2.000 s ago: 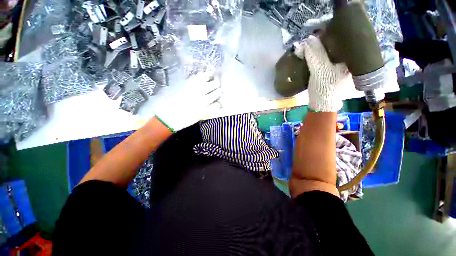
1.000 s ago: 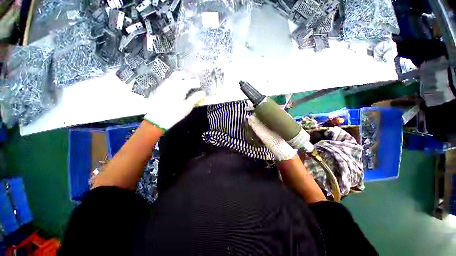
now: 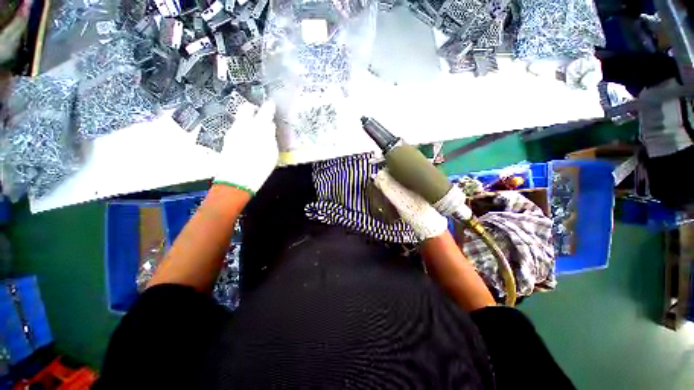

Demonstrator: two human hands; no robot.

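Observation:
The olive-green air riveter [image 3: 417,169] lies slanted over the lap at the table's front edge, its dark nose pointing up-left and its silver collar joined to the hose. My right hand [image 3: 409,207], in a white knitted glove, is closed around its body from below. My left hand [image 3: 249,146], gloved with a green cuff edge, is at the table's front, beside the perforated metal parts [image 3: 215,126]. Its fingertips reach toward the pile; whether they hold a part cannot be told. Loose rivets [image 3: 316,120] lie at the mouth of the open clear bag [image 3: 323,57].
Full rivet bags lie at the left [image 3: 114,103] and far right [image 3: 559,30]. More perforated parts [image 3: 475,30] are at the back right. The striped cloth [image 3: 348,190] hangs at the lap. Blue bins [image 3: 590,221] stand below; one holds a checked cloth [image 3: 521,240]. The yellow-brown hose [image 3: 501,263] curves down.
My right hand has brought the riveter from above the table's right down to the lap. My left hand has moved left from near the rivets toward the metal parts, its fingers now pointing up.

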